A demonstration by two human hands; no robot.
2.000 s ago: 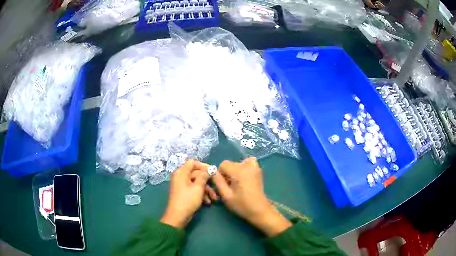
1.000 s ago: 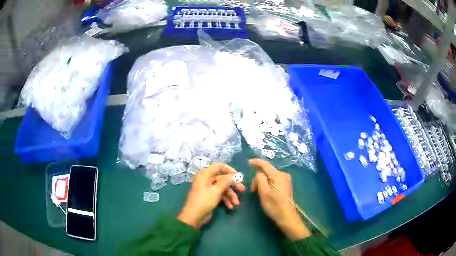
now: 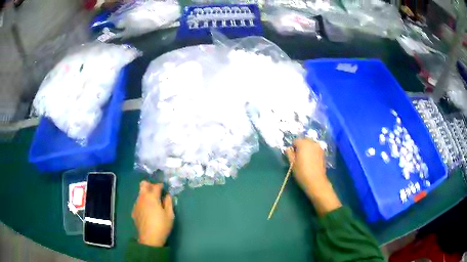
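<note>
My right hand [image 3: 309, 165] is at the mouth of the right clear bag [image 3: 287, 97], its fingertips among white plastic pieces [image 3: 289, 134]. It holds a thin tan stick [image 3: 280, 194] that points down toward the wearer. Whether it also pinches a white piece is not visible. My left hand [image 3: 153, 212] is on the green mat below the left clear bag [image 3: 197, 107], beside the spilled clear plastic pieces [image 3: 202, 173]. Its fingertips are blurred, and whether they hold a piece cannot be told.
A large blue tray [image 3: 353, 153] with loose small white-and-clear pieces [image 3: 404, 148] is at the right. A phone [image 3: 100, 209] lies lower left on a small clear box [image 3: 73, 197]. A small blue bin [image 3: 77, 153] holding a white bag is far left. A blue rack [image 3: 223, 21] stands at the back.
My hands have moved apart, the left toward the spilled clear pieces, the right up to the right bag. The stick now points down-left. The white piece seen at my left fingertips no longer shows there.
</note>
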